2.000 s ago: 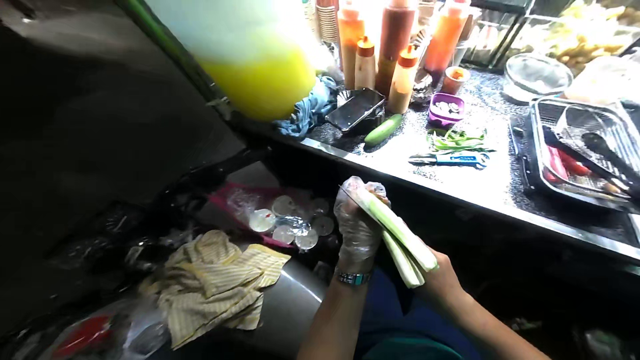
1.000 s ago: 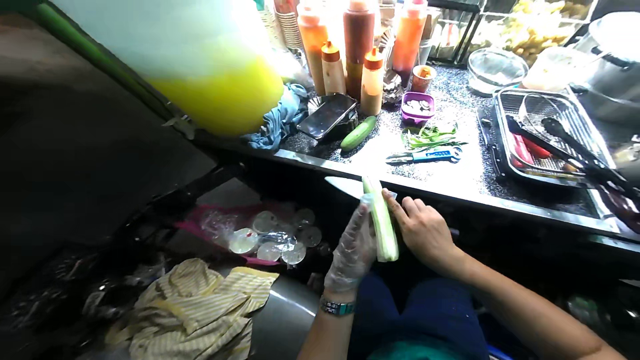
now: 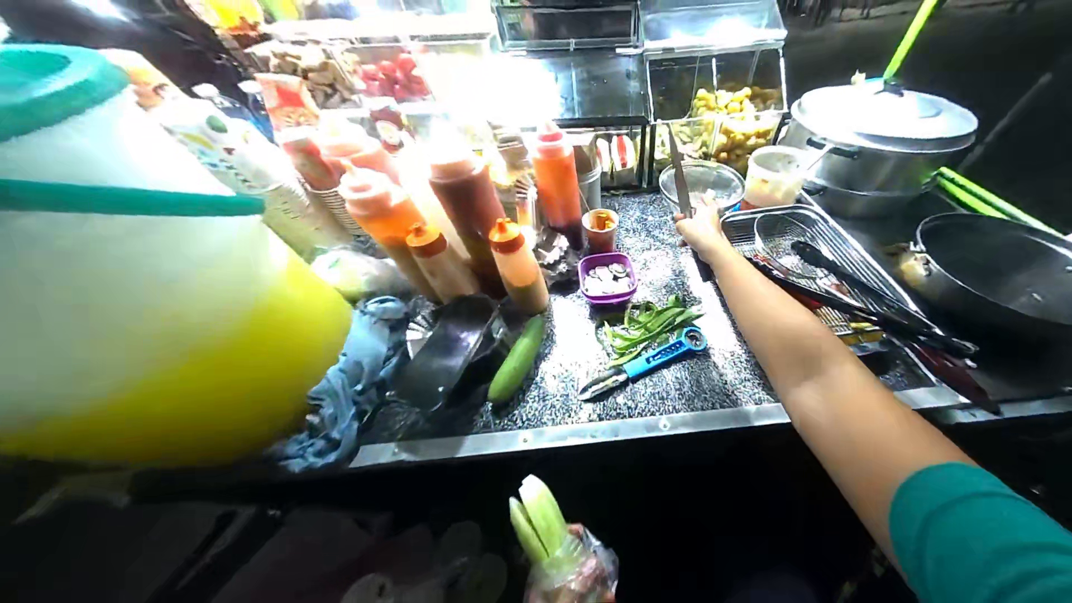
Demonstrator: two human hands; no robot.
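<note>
My left hand (image 3: 578, 569), in a clear plastic glove, grips a peeled, split cucumber (image 3: 540, 523) upright below the counter's edge. Stretched over the counter, my right hand (image 3: 702, 228) holds a knife (image 3: 679, 172) with its blade pointing up, beside a clear round bowl (image 3: 710, 180). A blue-handled peeler (image 3: 651, 362) lies by green peelings (image 3: 649, 327). Left of it rests a whole green cucumber (image 3: 517, 360). Behind the peelings stands a purple dish (image 3: 607, 279) with small pale and dark pieces in it.
Squeeze bottles (image 3: 519, 266) crowd the back left, near a large white and yellow container (image 3: 159, 335). A wire basket (image 3: 825, 251) with black tongs (image 3: 888, 301) lies right of my forearm. Beyond stand a lidded metal pot (image 3: 883, 126) and a dark pan (image 3: 1005, 268).
My right hand has left the cucumber and reached out over the counter with the knife. My left hand still holds the cucumber, now low in view. The view has swung up and right.
</note>
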